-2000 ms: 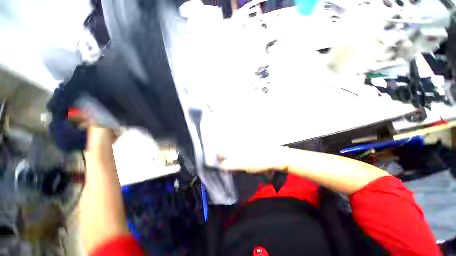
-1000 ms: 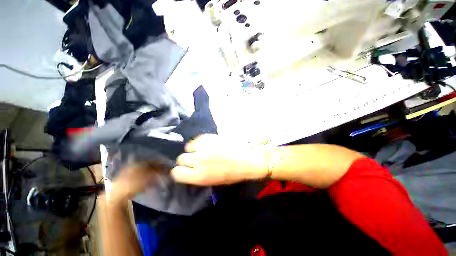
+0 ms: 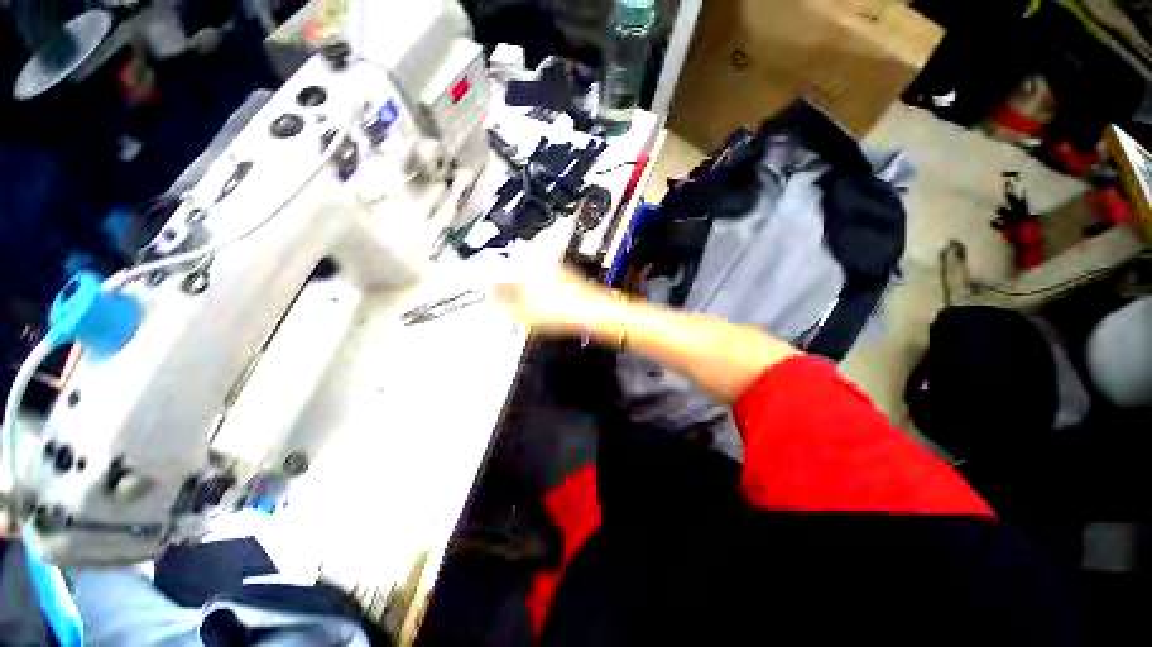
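My right hand (image 3: 528, 293) reaches over the right part of the white machine table. It is blurred, and I cannot tell whether its fingers hold anything. Thread snips (image 3: 442, 307) lie on the table just left of it. The off-white sewing machine (image 3: 272, 234) stands left of the hand. Grey and black cloth (image 3: 284, 607), the garment, lies at the machine's needle end at the bottom left. My left hand is out of the picture.
Short black strips (image 3: 550, 177) and black-handled shears (image 3: 591, 206) lie past the snips. A clear bottle (image 3: 627, 63) stands behind them. A grey and black garment pile (image 3: 777, 247) hangs right of the table edge, before a cardboard box (image 3: 796, 57). A light-blue part (image 3: 95, 314) is at the machine's left.
The view has swung right. My right hand has left the grey garment and is now over the table by the snips. My left hand, earlier at the garment, has gone out of view.
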